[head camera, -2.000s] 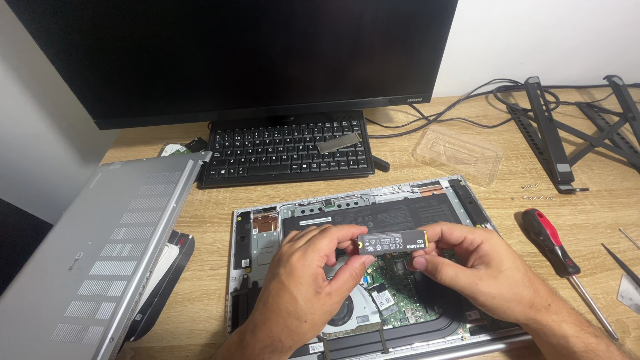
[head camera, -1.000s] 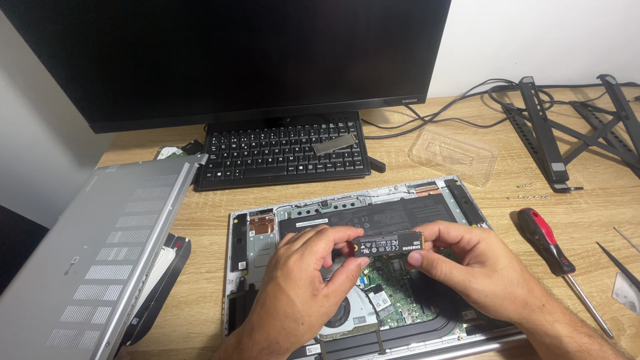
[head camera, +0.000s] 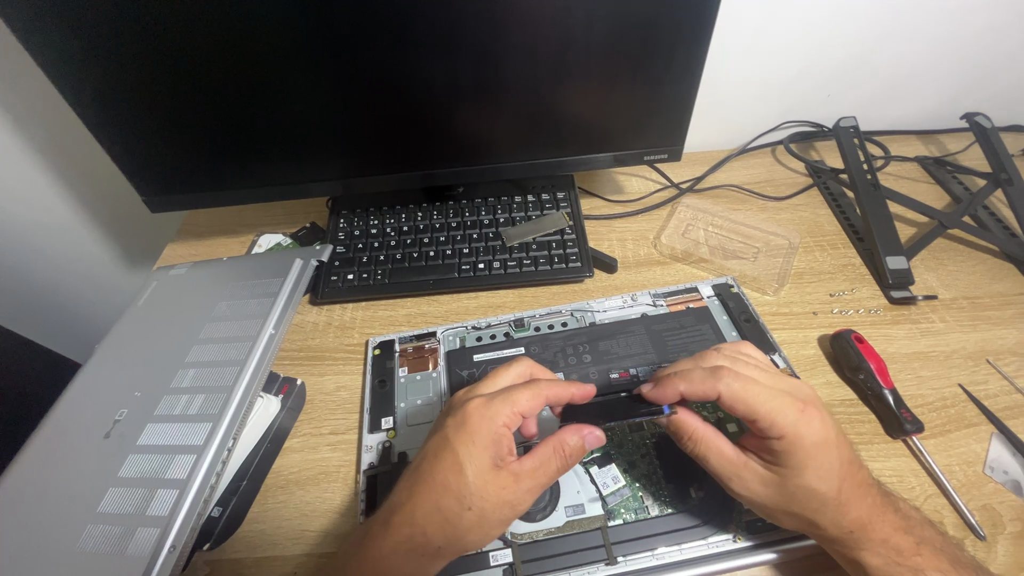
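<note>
Over the opened laptop (head camera: 416, 388), my left hand (head camera: 512, 440) and my right hand (head camera: 752, 424) hold a small dark M.2 solid-state drive (head camera: 612, 410) between them. The thumb and forefinger of my left hand are at its left end; my right fingertips are at its right end. Its face looks dark and shiny, with a blue glint near the right end. Below it in the laptop lie the black battery (head camera: 592, 344), a green circuit board (head camera: 640, 464) and a round fan (head camera: 544, 504), partly hidden by my hands.
A grey laptop bottom cover (head camera: 184, 400) leans at left. A metal strip (head camera: 536, 229) lies on the black keyboard (head camera: 448, 240) below the monitor (head camera: 400, 88). At right are a clear plastic tray (head camera: 728, 244), several screws (head camera: 856, 311), a red-black screwdriver (head camera: 880, 384), tweezers (head camera: 992, 420) and a black folding stand (head camera: 876, 208).
The drive has been turned in my fingers: its printed label faced me before and no longer shows. Both hands remain over the laptop.
</note>
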